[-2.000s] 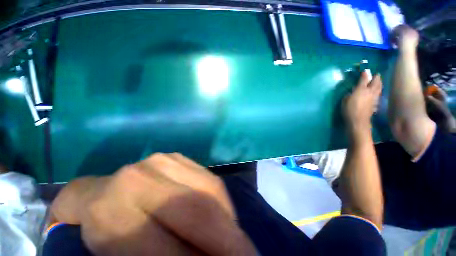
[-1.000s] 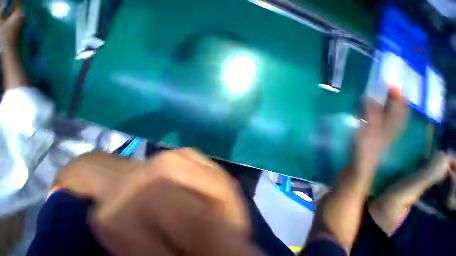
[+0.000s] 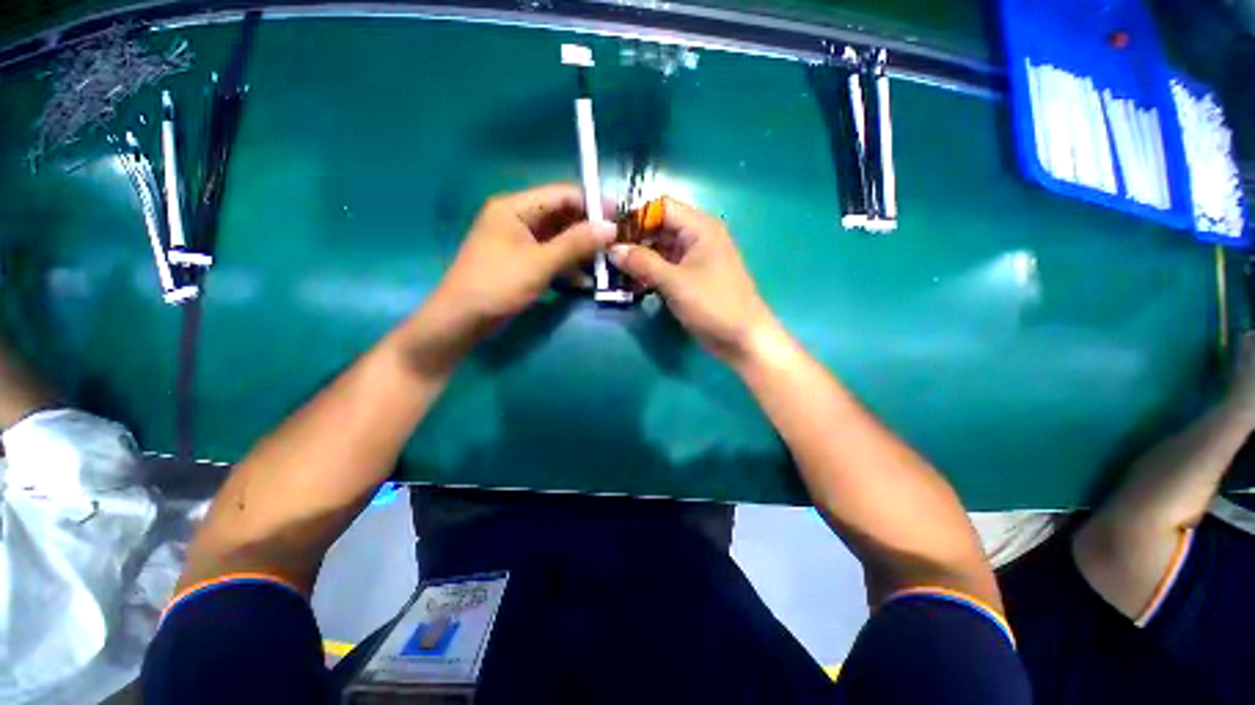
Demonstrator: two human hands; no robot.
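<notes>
A white strip stands lengthwise between my hands at the middle of the bench, with a white block at its far end and a connector housing at its near end. My left hand grips the strip from the left. My right hand, with an orange finger cot, pinches thin black wires close to the strip on the right. The wire ends between my fingers are hidden.
Part-assembled harnesses lie at left and upper right. A tangled pale pile is at upper left. A blue tray of white strips is upper right. A person's arm is at right, a white sleeve at left.
My hands have come together at the middle with the strip and black wires between them. My right hand has moved left from the tray. The camera view has shifted.
</notes>
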